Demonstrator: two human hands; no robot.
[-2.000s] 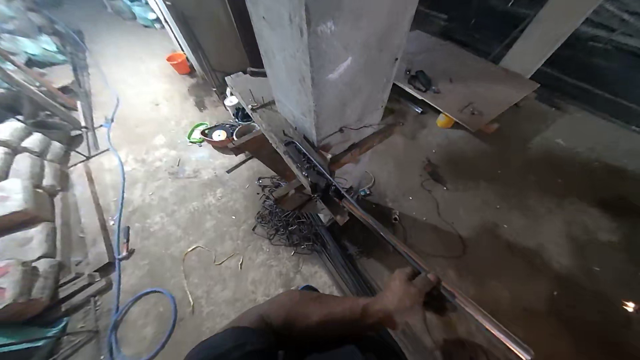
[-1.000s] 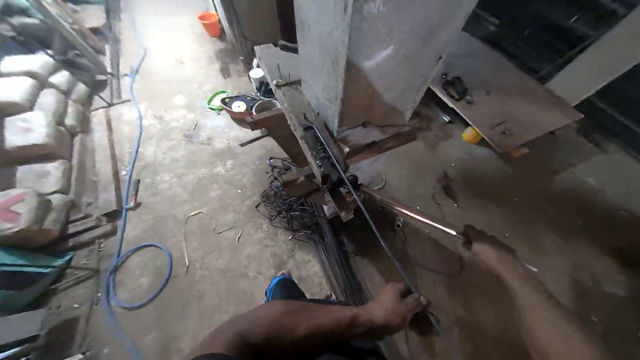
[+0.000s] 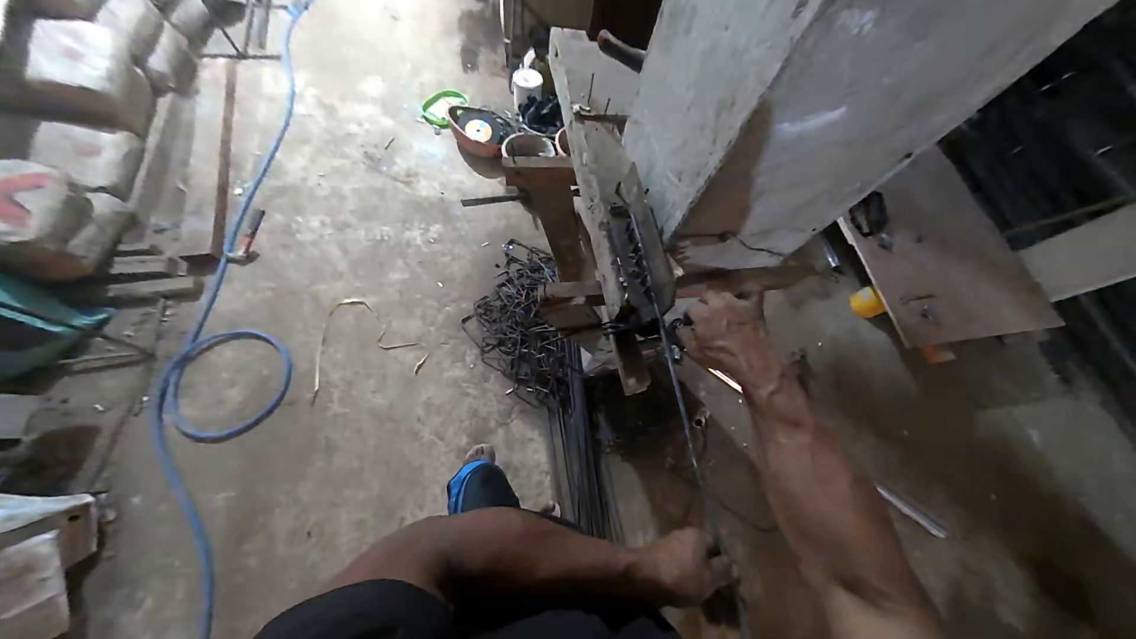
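Observation:
My left hand [image 3: 688, 568] is closed around a thin dark steel rod [image 3: 683, 413] near the bottom of the view. The rod runs up into a metal bending jig [image 3: 632, 266] fixed on a narrow wooden bench [image 3: 586, 160] beside a concrete column. My right hand [image 3: 726, 328] is at the jig's near end, its fingers bent by the dark metal fitting there; whether it grips that part cannot be told. A bright length of the metal bar [image 3: 726, 380] shows beneath my right wrist. Bent steel pieces [image 3: 524, 324] lie in a tangled heap left of the bench, above a bundle of straight rods [image 3: 581, 461].
The concrete column [image 3: 763, 115] stands right behind the jig. A blue hose [image 3: 182, 479] loops over the floor at left, near stacked filled sacks [image 3: 84, 71]. Bowls and a white can [image 3: 527, 84] are by the bench's far end. A board [image 3: 967, 257] lies at right.
My right hand has moved from far along the metal bar to the jig's near end. My left hand, on the long bar two seconds ago, is now on the thin rod.

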